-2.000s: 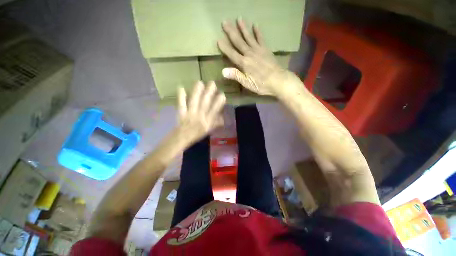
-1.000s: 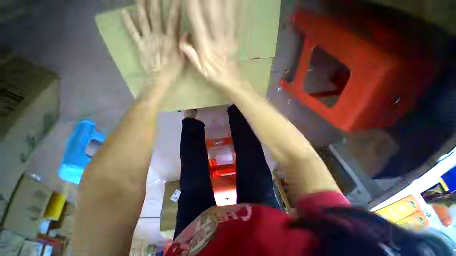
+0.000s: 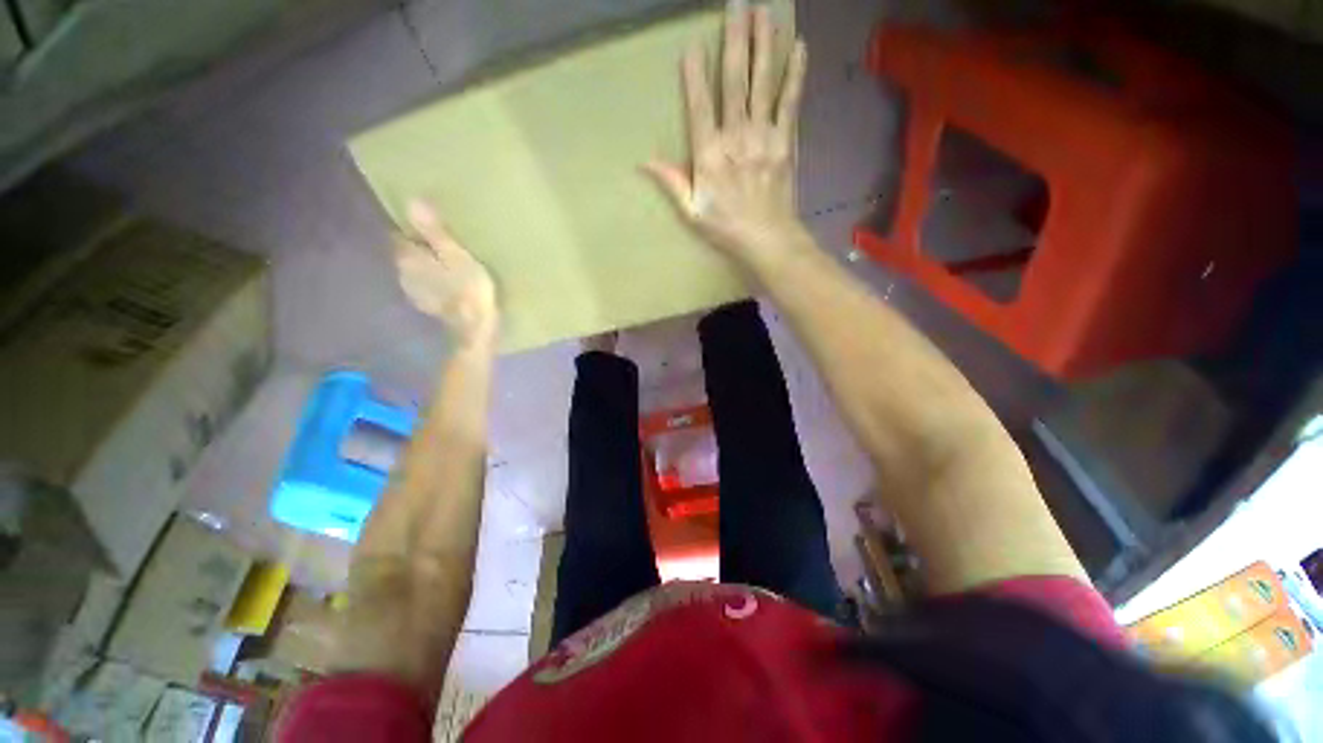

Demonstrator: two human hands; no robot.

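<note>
A plain brown cardboard carton stands tilted on the floor in front of my feet, with no open flap in view. My left hand is at the carton's left edge, fingers partly hidden at its side. My right hand lies flat on the carton's upper right part, fingers spread and thumb out. Its fingertips reach near the carton's far edge.
A red-orange stool stands at the right and a low light blue stool at the left. Stacked cartons line the left side. Orange retail boxes lie on the white bench at lower right.
The carton has turned, its left side now nearer me. My left hand has moved from the carton's top to its left edge. My right hand has moved right and lies flat.
</note>
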